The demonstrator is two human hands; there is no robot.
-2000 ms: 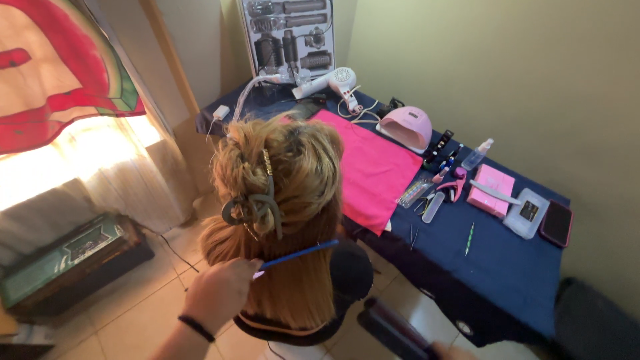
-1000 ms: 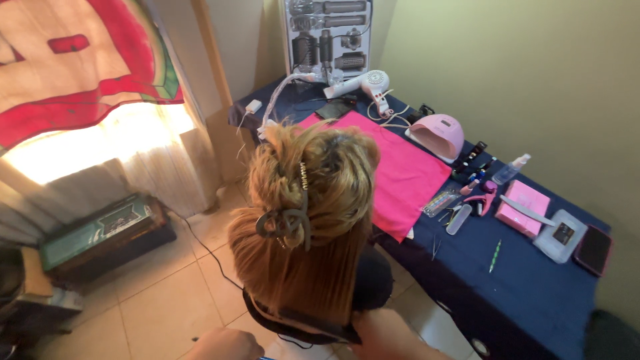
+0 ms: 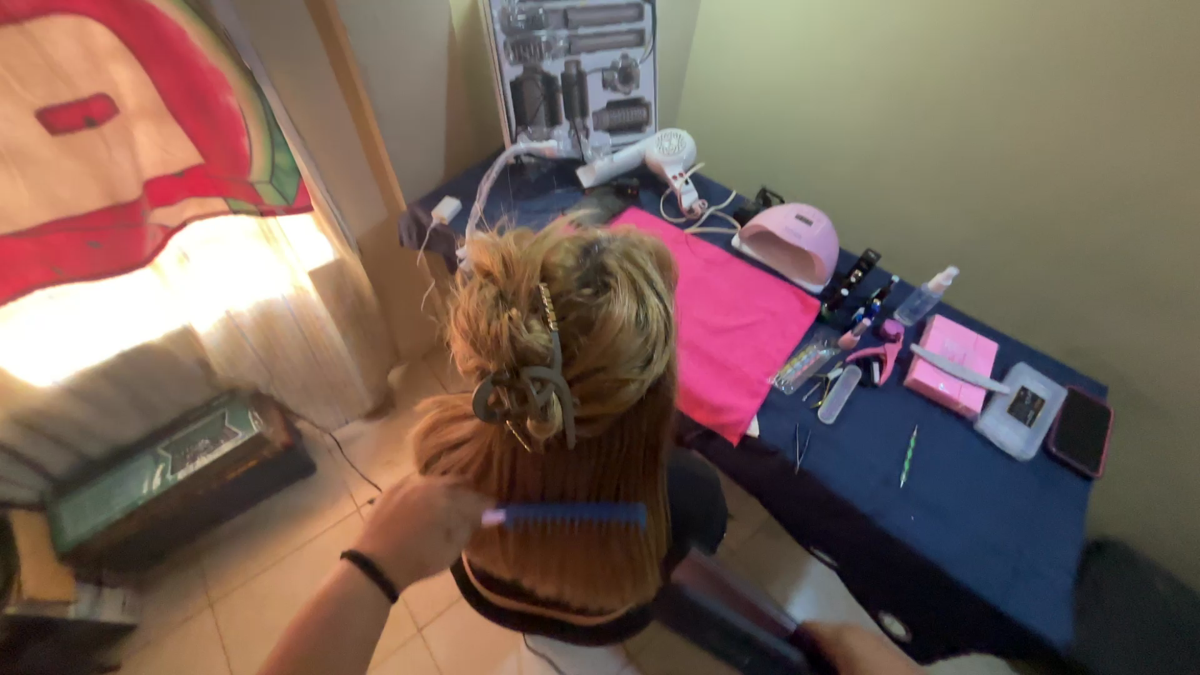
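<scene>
A seated person's hair [image 3: 600, 478] hangs straight down the back, its upper part twisted up and held by a claw clip [image 3: 534, 394]. My left hand [image 3: 427, 525], with a black band at the wrist, grips a blue comb [image 3: 572, 515] that lies across the loose hair. At the lower right, my right hand [image 3: 853, 647] is partly cut off by the frame edge and holds a dark hair straightener [image 3: 731, 609], blurred, beside the hair's lower right side.
On the blue-covered table [image 3: 994, 525] lie a pink towel [image 3: 741, 319], a white hair dryer [image 3: 647, 159], a pink nail lamp [image 3: 792, 239], a pink box [image 3: 952, 361] and a phone [image 3: 1081, 431]. A green-topped chest [image 3: 178, 459] stands on the floor at left, near a cable.
Since one second ago, both hands have come up from the bottom edge and moved apart. The comb now lies across the hair, and the straightener is off to its right.
</scene>
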